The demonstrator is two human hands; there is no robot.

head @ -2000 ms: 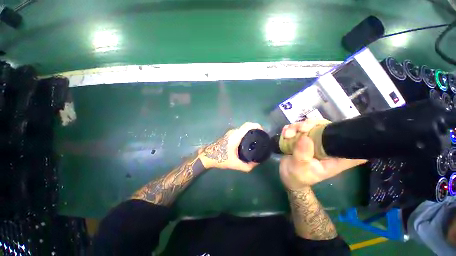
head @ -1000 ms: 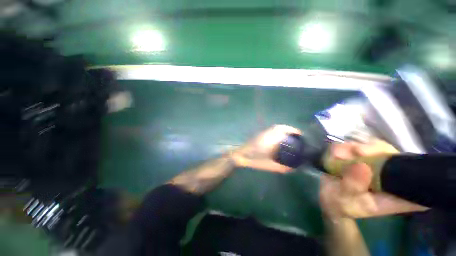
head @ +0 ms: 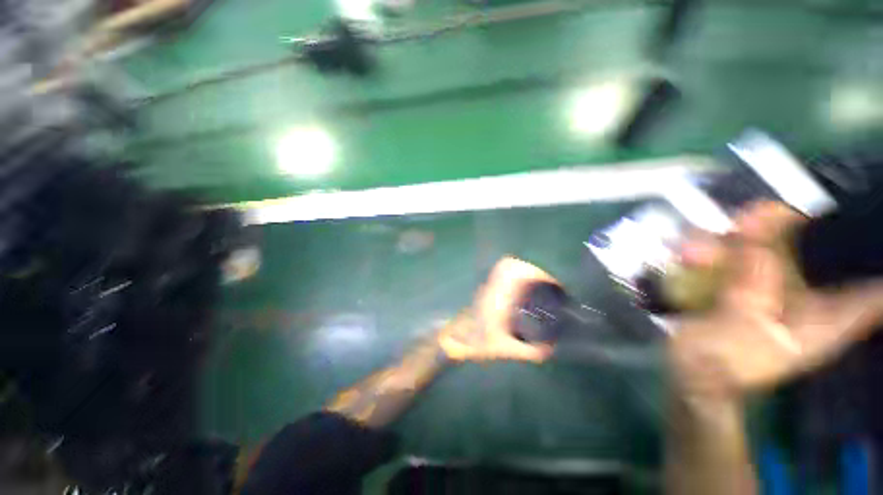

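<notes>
The frame is blurred. My left hand (head: 494, 324) is closed around a black cylindrical housing (head: 538, 312), its round end facing up, above the green bench. My right hand (head: 750, 324) is at the right, beside the yellow-tan grip wrap (head: 695, 282) of the electric screwdriver. Its fingers look partly spread, and blur hides whether they still grip the tool. The dark barrel (head: 852, 237) runs to the right edge. The tool's tip is too blurred to make out.
The white screw feeder (head: 644, 242) stands behind the tool. A pale edge strip (head: 465, 196) separates the bench from the green belt (head: 436, 126), which bears a dark cylinder (head: 649, 111). Dark stacked parts (head: 106, 319) fill the left side. Blue legs (head: 813, 469) show at lower right.
The view has swung and tilted. My right hand and the tool's wrap have moved away from the housing, and its fingers look more spread. My left hand still holds the housing.
</notes>
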